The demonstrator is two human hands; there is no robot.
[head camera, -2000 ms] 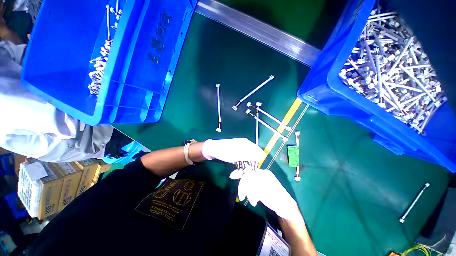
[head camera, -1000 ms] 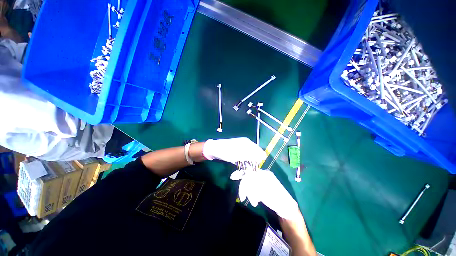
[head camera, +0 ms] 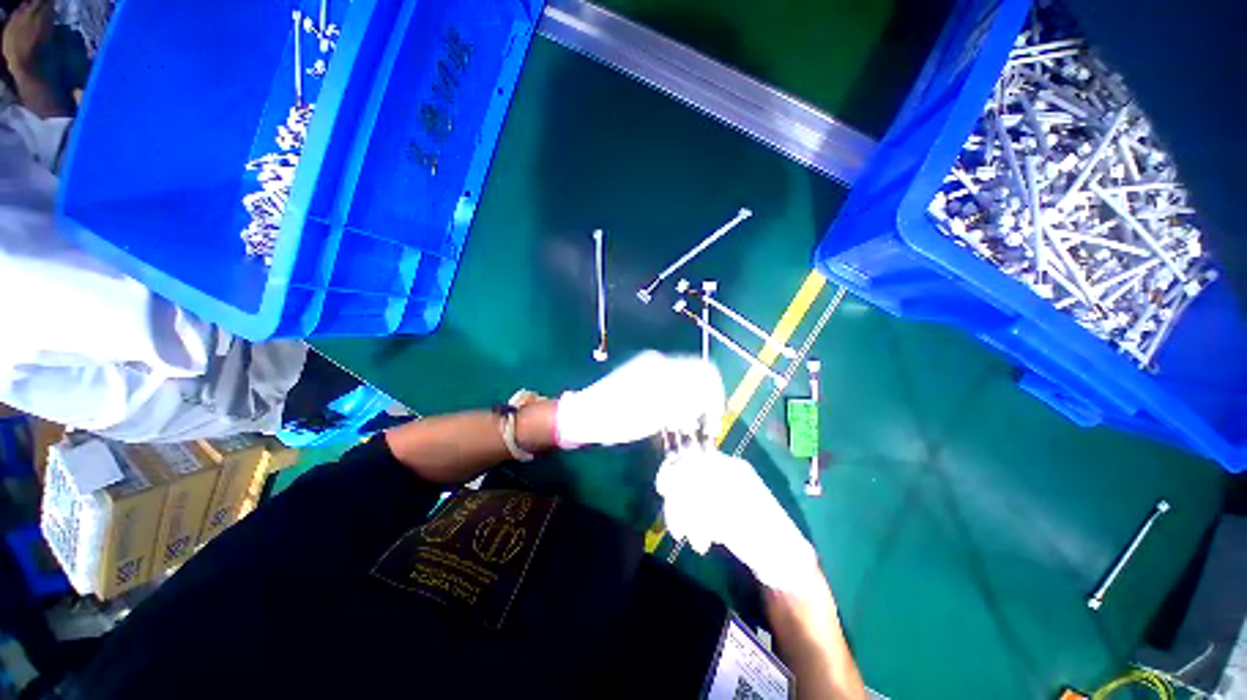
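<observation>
My left hand (head camera: 640, 399), in a white glove, and my right hand (head camera: 732, 513), also gloved in white, meet at the lower middle. Both hold a bunch of short cable assemblies (head camera: 688, 435); only connector ends show between the fingers, and the rest is hidden. Several loose cables lie on the green mat beyond my hands, one upright (head camera: 600, 294) and one slanted (head camera: 695, 254). Another lies by a green piece (head camera: 803, 427) right of the yellow line (head camera: 789, 328). A lone cable (head camera: 1128, 554) lies at the far right.
A blue bin (head camera: 278, 312) at upper left holds some cables. A blue bin (head camera: 914, 205) at upper right is heaped with cables. A metal rail (head camera: 711, 93) crosses the mat between them. A person's white sleeve (head camera: 96, 342) and cartons (head camera: 144, 513) are at left. Yellow-green wire (head camera: 1135, 687) is at lower right.
My left hand has shifted slightly up, its fingers now more bent over the bunch. The bunch shows narrower between my hands. The loose cables and bins look unchanged.
</observation>
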